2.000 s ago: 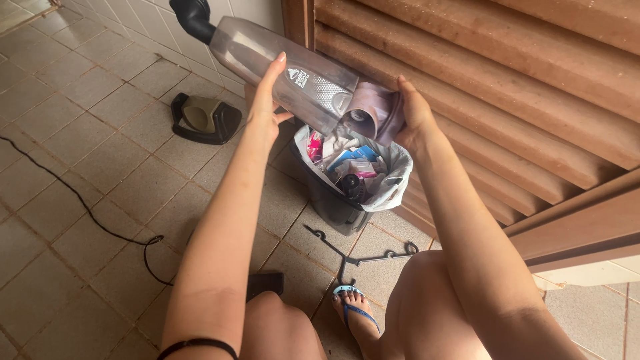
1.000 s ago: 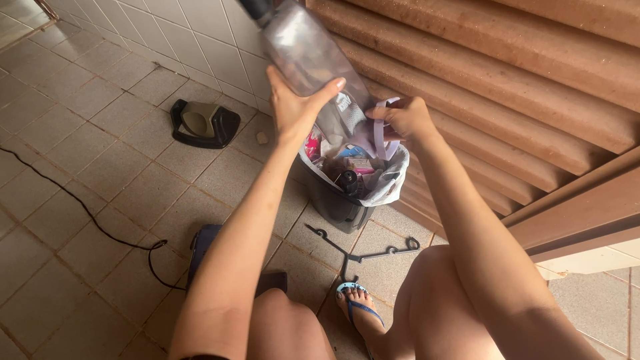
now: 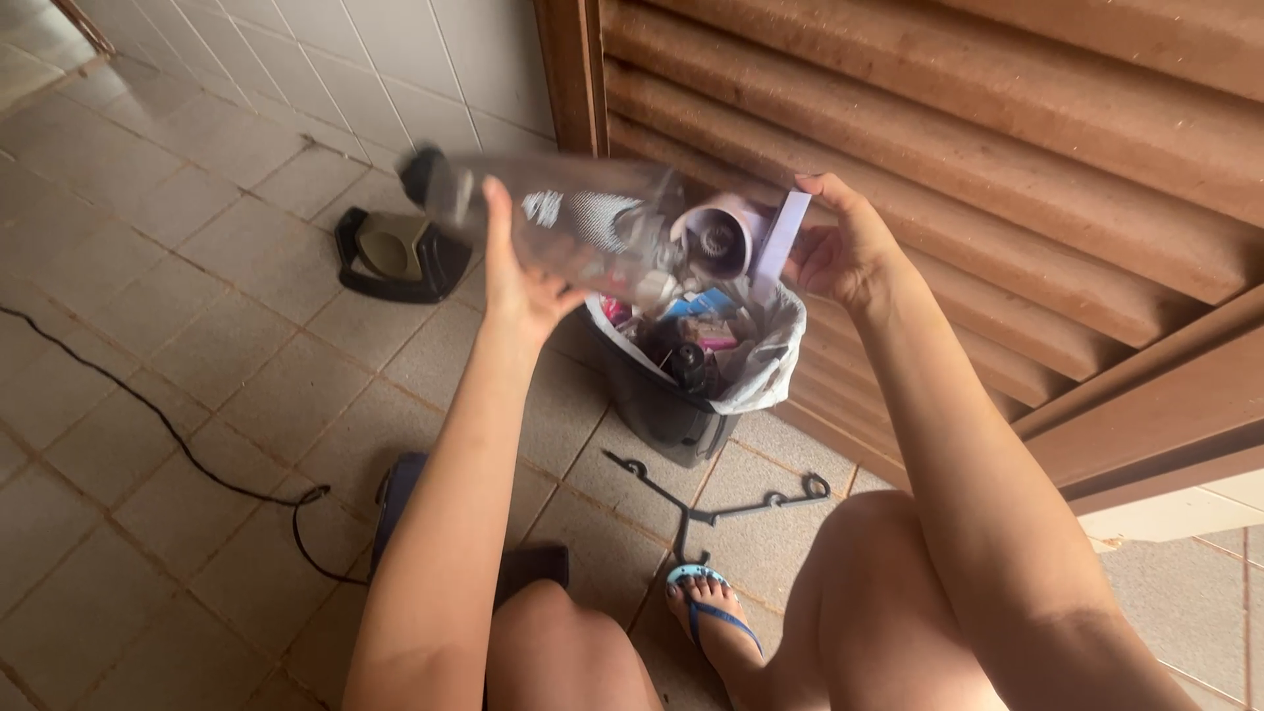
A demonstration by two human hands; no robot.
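My left hand (image 3: 525, 281) grips a clear plastic vacuum cleaner dust container (image 3: 573, 222), which lies nearly level and is blurred. A black nozzle (image 3: 423, 176) sticks out at its left end. In my right hand (image 3: 839, 242) is a lilac plastic inner part (image 3: 719, 237), held by its flat rim at the container's right end. The part looks pulled at least partly out; whether it still touches the container is unclear. Right below both stands a dark waste bin (image 3: 657, 415) with a white plastic liner, filled with mixed rubbish.
A black and olive plastic part (image 3: 400, 252) lies on the tiled floor. A black cable (image 3: 168, 420) runs at the left to a dark blue object (image 3: 395, 504). A black plastic hanger (image 3: 701, 515) lies near my foot. A brown louvred door (image 3: 889, 148) stands behind the bin.
The dust container has swung from a steep tilt to nearly level above the bin. My right hand has moved right with the lilac part, which now shows more outside the container.
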